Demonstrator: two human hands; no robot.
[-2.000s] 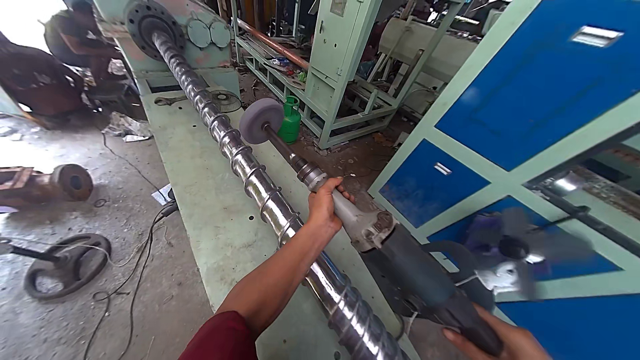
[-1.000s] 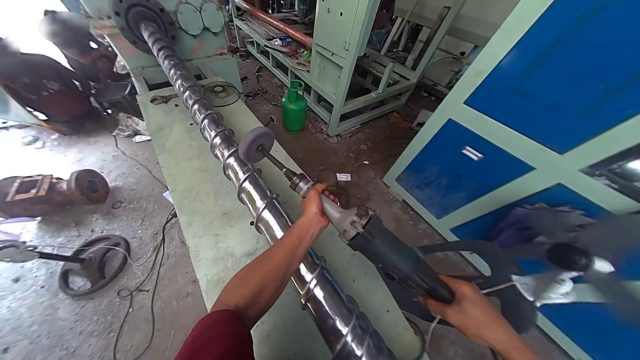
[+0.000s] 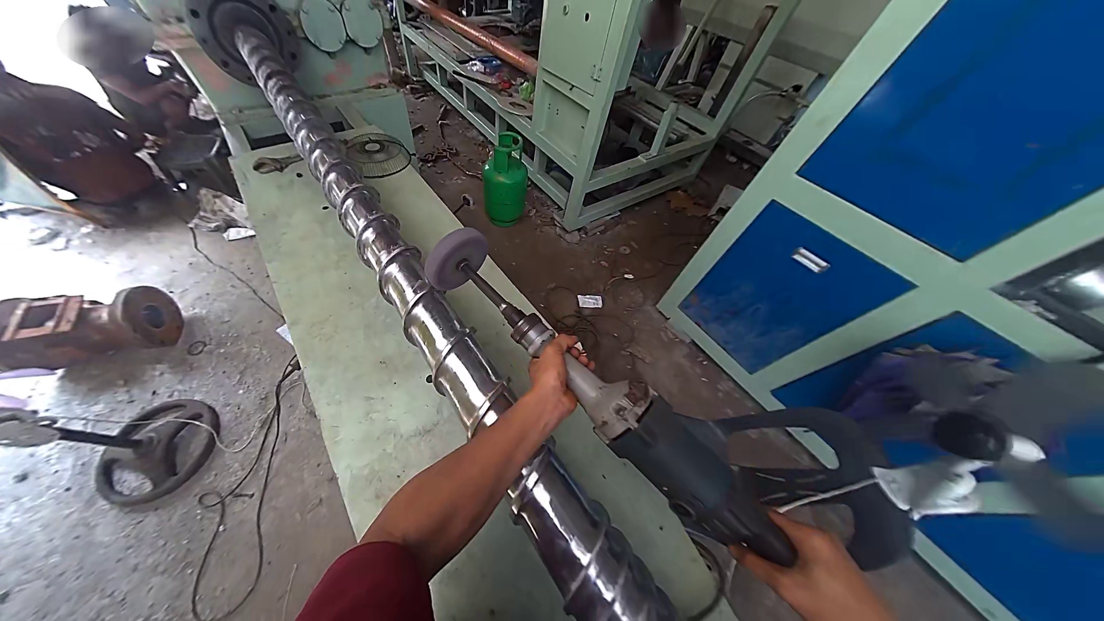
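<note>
A long shiny steel extruder screw (image 3: 440, 332) runs diagonally over a pale green machine bed (image 3: 345, 388), its far end in a round flange (image 3: 241, 39). My left hand (image 3: 556, 375) grips the grey neck of a straight die grinder (image 3: 673, 457). My right hand (image 3: 815, 561) is closed around the dark rear handle. At the tool's tip, a round grey-purple grinding wheel (image 3: 457, 259) is at the screw's right side, beside the flights; whether it touches cannot be told. My left forearm crosses above the screw.
A green gas cylinder (image 3: 505, 181) stands on the floor beyond the bed. A fan with blurred blades (image 3: 970, 435) is at right, before blue-panelled cabinets (image 3: 798, 285). A handwheel (image 3: 158, 453), cables (image 3: 274, 431) and a rusty flanged part (image 3: 147, 316) lie left. A person (image 3: 142, 86) sits at the back left.
Both hands have kept hold of the grinder. Its wheel has shifted from the screw's upper part to a place nearer along it. The view has turned somewhat.
</note>
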